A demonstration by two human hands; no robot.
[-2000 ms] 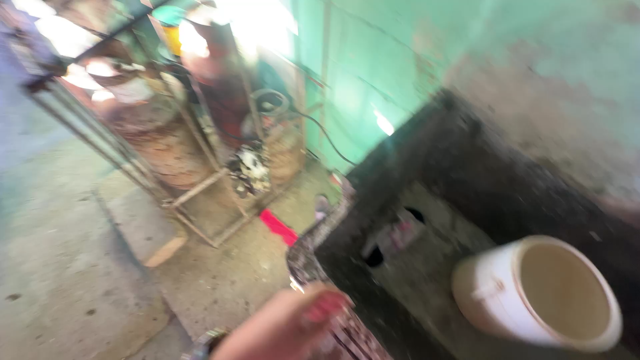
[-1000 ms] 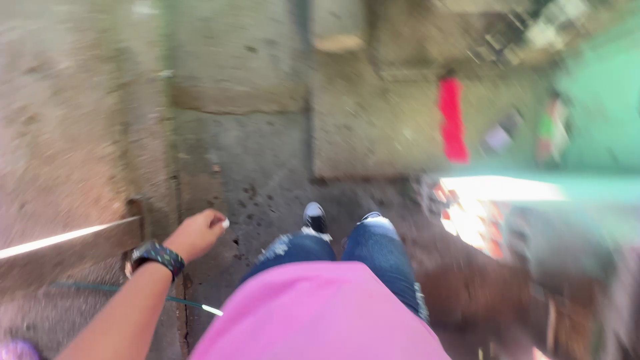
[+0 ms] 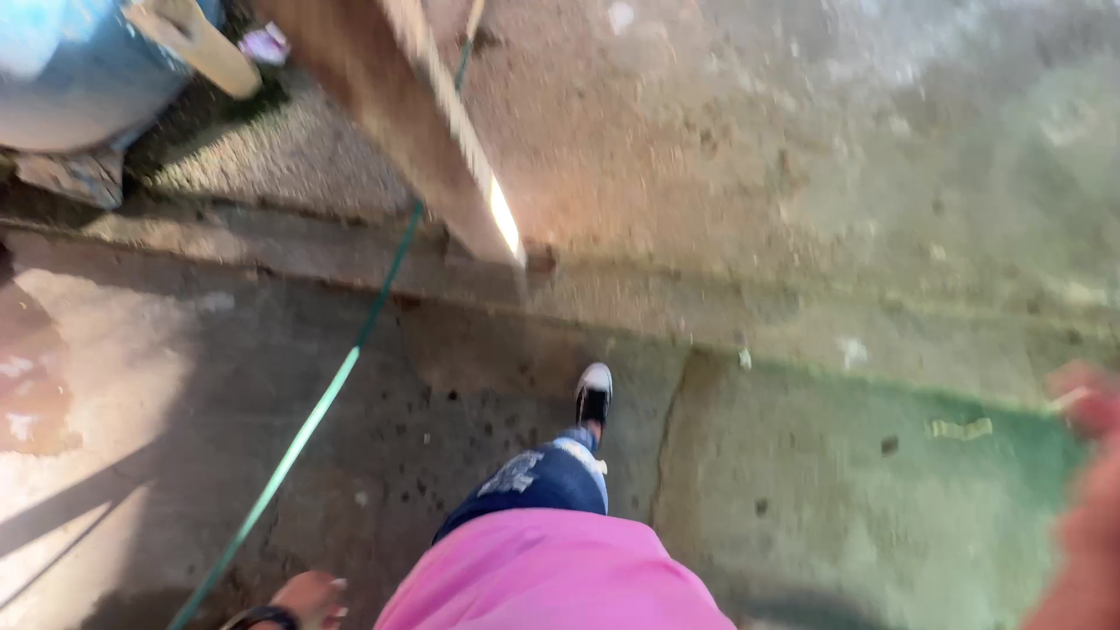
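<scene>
At the bottom left of the head view is my left hand (image 3: 311,598), partly cut off by the frame, with a dark band on the wrist. Its fingers look loosely curled, and I see nothing in it. My right hand (image 3: 1085,401) is blurred at the right edge; whether it holds anything is unclear. Between them are my pink shirt (image 3: 551,577), ripped blue jeans (image 3: 534,481) and one black shoe with a white toe (image 3: 595,394) on the concrete floor. A green hose or cord (image 3: 322,407) runs diagonally across the floor beside my left hand.
A wooden post (image 3: 411,131) stands at a low concrete ledge (image 3: 612,297) that crosses ahead of my foot. At the upper left is a large blue container (image 3: 79,87) with a pale pipe-like piece (image 3: 197,44) beside it. A crack runs through the floor.
The view has swung strongly away from the basin and the white bucket seen earlier. The post and green hose now show larger, and my right hand has come into view at the right edge.
</scene>
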